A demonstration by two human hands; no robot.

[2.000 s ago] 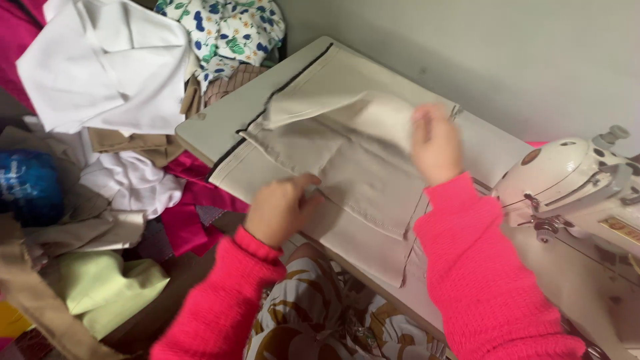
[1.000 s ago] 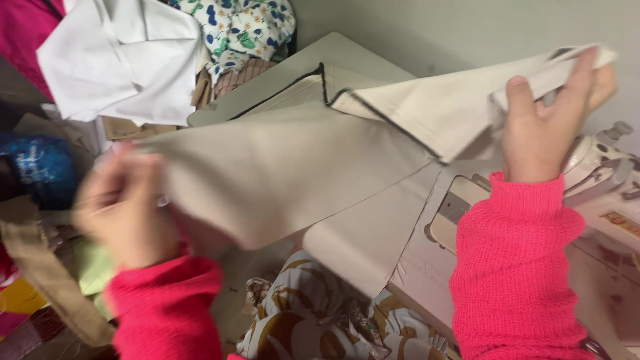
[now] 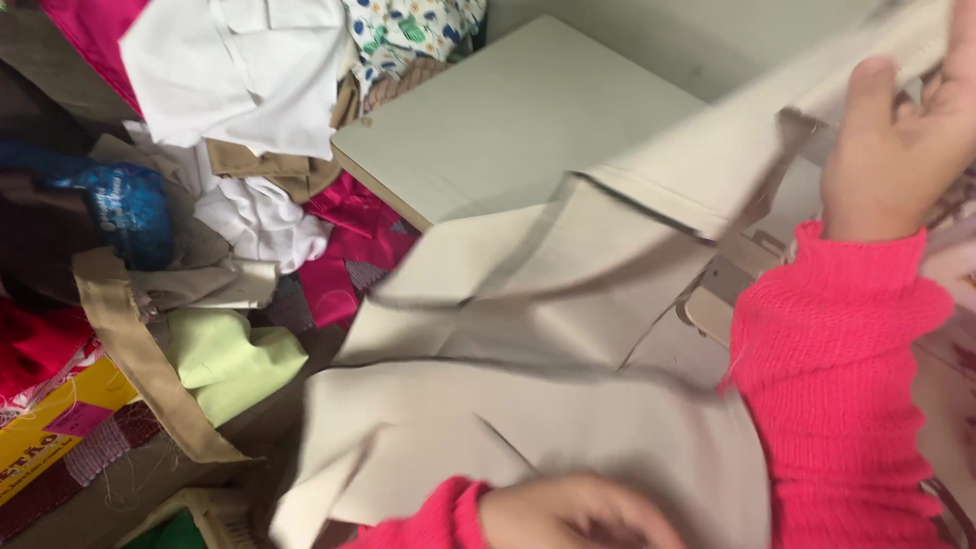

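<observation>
Beige fabric with dark-edged seams (image 3: 534, 412) hangs in folds from the table's front edge towards me. My right hand (image 3: 900, 137), raised at the upper right, grips one end of it between thumb and fingers, pulling a strip taut. Low in the view, my left hand (image 3: 579, 515) lies against the lower part of the fabric. It is blurred and cut off by the bottom edge, so its grip is hard to make out.
A pale green table top (image 3: 518, 114) meets the wall. At the right, the sewing machine (image 3: 724, 286) is mostly covered by my right arm. Left are heaped cloths: white (image 3: 236, 76), magenta (image 3: 335, 282) and lime (image 3: 229, 358), plus a blue plastic bag (image 3: 130, 206) and a yellow box (image 3: 69, 419).
The beige fabric has come off the far part of the table, where it lay two seconds ago. My left hand has moved from the left side down to the bottom. My right hand is still holding cloth.
</observation>
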